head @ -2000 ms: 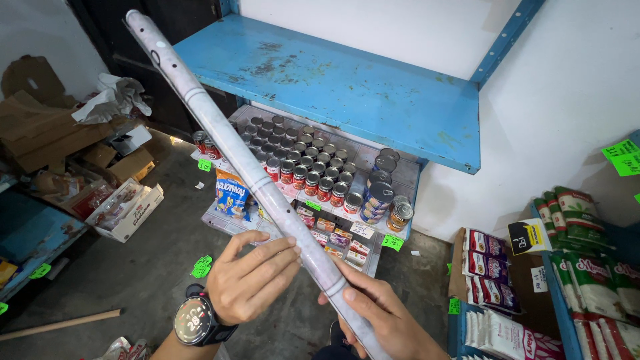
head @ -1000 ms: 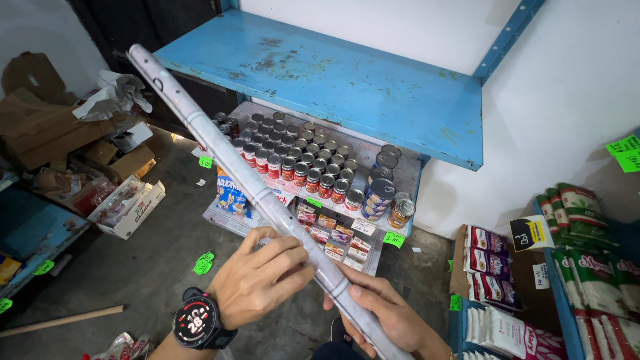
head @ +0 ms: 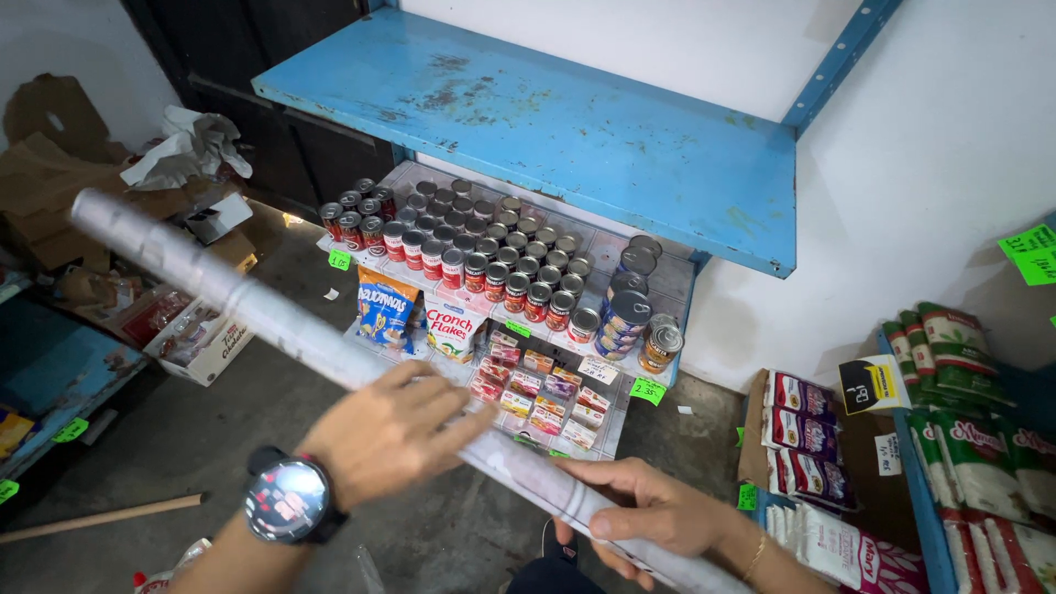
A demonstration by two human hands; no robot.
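A long roll of pale grey patterned sheet (head: 280, 318) lies slantwise across the head view, from upper left to bottom right. My left hand (head: 396, 429), with a watch on its wrist, rests over the middle of the roll, its fingers curved across the top. Further down the roll, my right hand (head: 643, 516) holds it with the thumb on top and fingers beneath. Beyond the roll stands a blue metal shelf unit; its upper shelf (head: 528, 132) has worn paint. Rows of cans (head: 495, 256) stand on the shelf below, which is covered with a similar patterned sheet.
Snack bags (head: 452, 326) and small boxes (head: 546, 396) sit on a lower shelf. At right are packaged goods (head: 804, 429) and bagged goods (head: 978, 454). Cardboard and a white box (head: 202, 346) lie at left; a wooden stick (head: 107, 517) lies on the floor.
The roll's far end has swung lower in view, so the roll lies flatter and uncovers more of the snack bags. Both hands remain on it.
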